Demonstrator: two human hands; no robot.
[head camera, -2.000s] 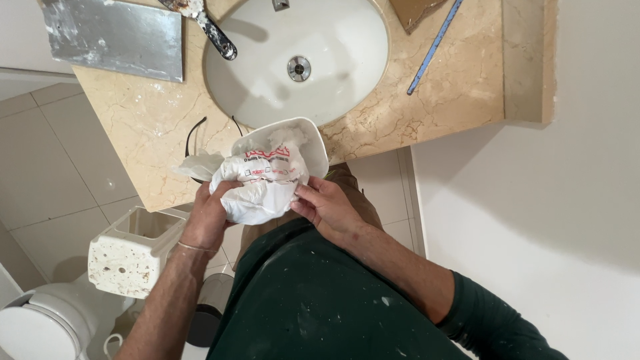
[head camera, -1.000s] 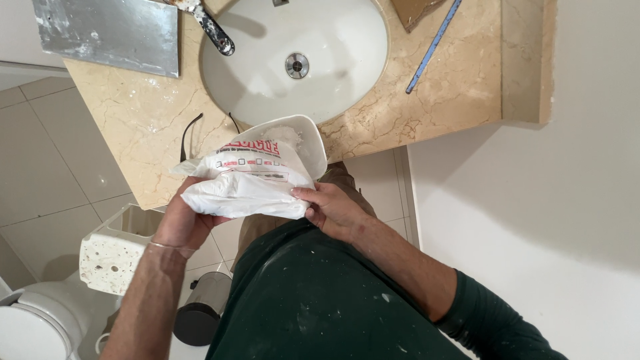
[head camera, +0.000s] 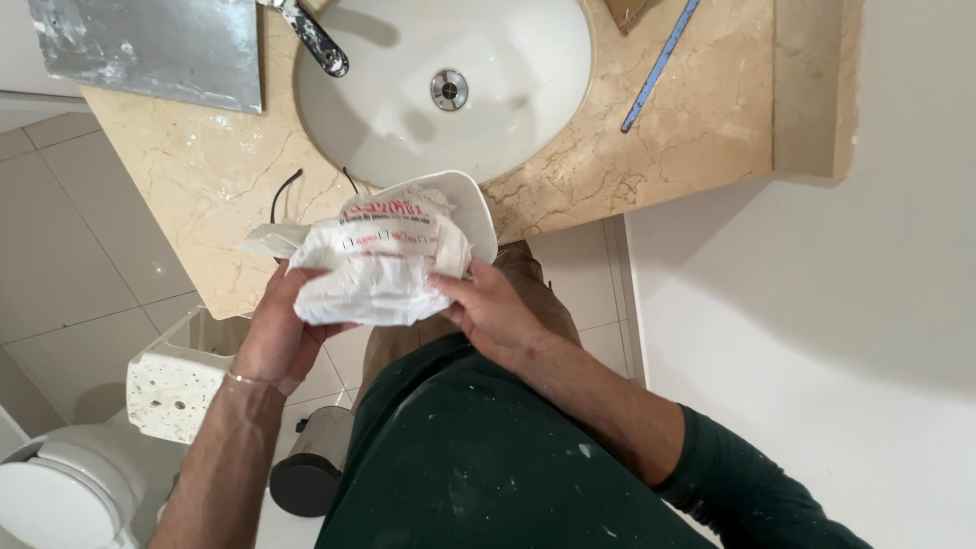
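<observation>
A white plastic bag (head camera: 374, 286) with red print is gripped from both sides, over a white plastic container (head camera: 474, 217) at the counter's front edge. My left hand (head camera: 282, 328) holds the bag's left side, its fingers partly hidden beneath. On the right side, my right hand (head camera: 488, 305) pinches the bag between thumb and fingers. Whitish material (head camera: 435, 200) shows behind the bag, inside the container. Dark eyeglasses temples (head camera: 284, 191) stick out behind the bag; the rest of the glasses is hidden.
The marble counter (head camera: 557, 179) holds an oval sink (head camera: 381, 99), a metal plate (head camera: 152, 53) with white smears, a putty knife's handle (head camera: 316, 38) overhanging the sink, and a blue strip (head camera: 659, 69). Below left are a plastic step stool (head camera: 171, 389), a pedal bin (head camera: 309, 480) and a toilet (head camera: 61, 503).
The bag was bunched, then spread wider with its lower edge flatter; now it is bunched and rounded again between both hands. Both hands have kept hold of it.
</observation>
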